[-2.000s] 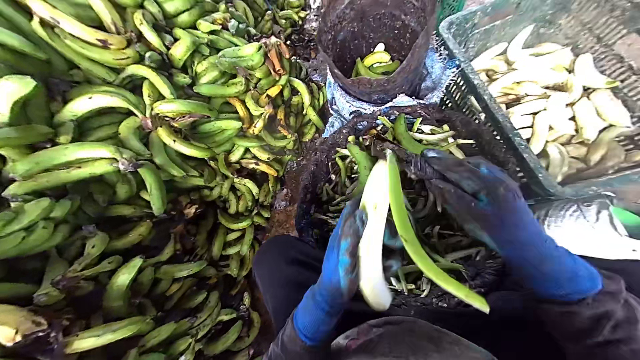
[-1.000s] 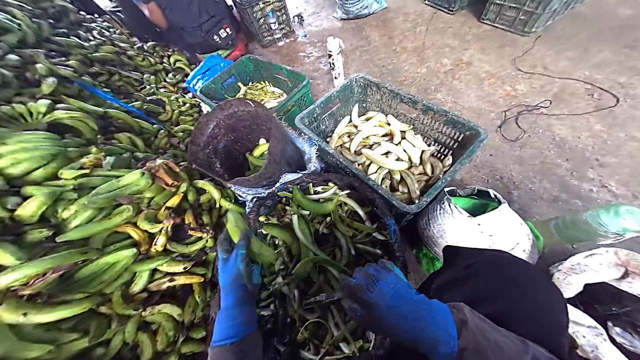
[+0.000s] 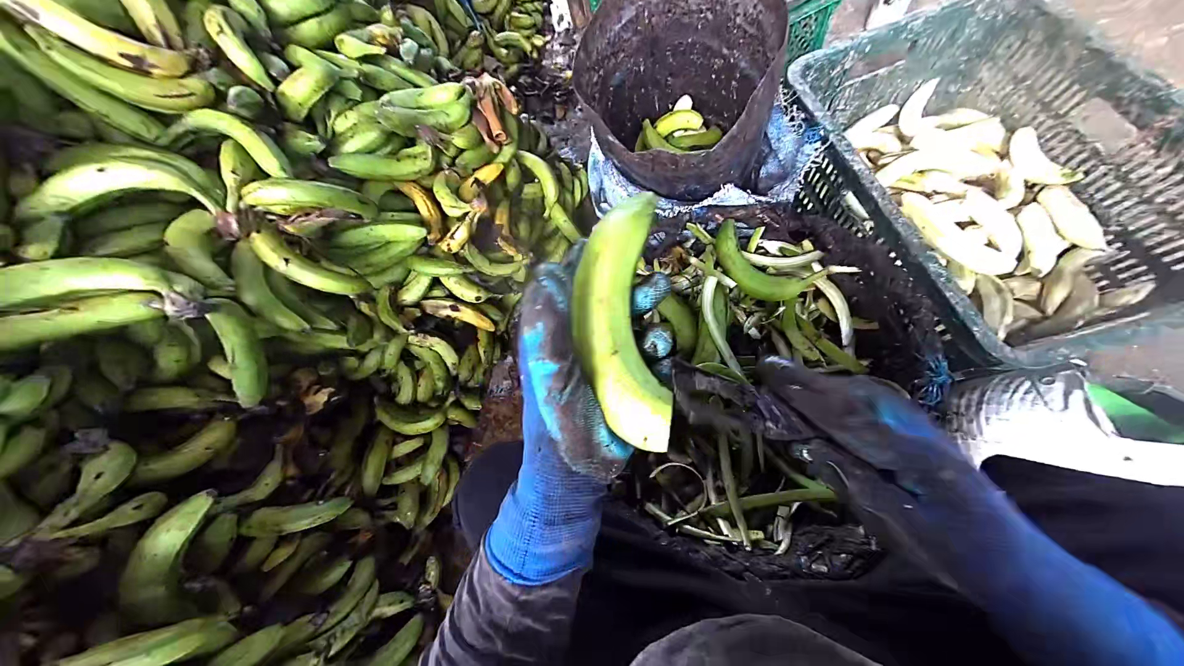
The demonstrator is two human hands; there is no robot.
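Observation:
My left hand [image 3: 569,388], in a stained blue work glove, grips an unpeeled green plantain [image 3: 615,324] upright, its lower end cut off. My right hand [image 3: 851,416], gloved and slightly blurred, is closed on a dark tool [image 3: 731,398], apparently a knife, which points left toward the plantain. Below both hands lies a dark container of green peels [image 3: 731,490], with curved pieces of peel [image 3: 754,268] on top. How the fingers of my right hand wrap the tool is partly hidden.
A large heap of green plantains [image 3: 305,194] fills the left side. Behind the peels stands a dark round bucket [image 3: 601,102] with a few green pieces inside. At right, a green plastic crate [image 3: 971,342] holds peeled plantains [image 3: 990,222]; a white sack [image 3: 1036,416] lies below it.
Two seconds ago my left hand held a partly peeled plantain; now it holds an unpeeled one, raised from the heap side. The view swung away and back between.

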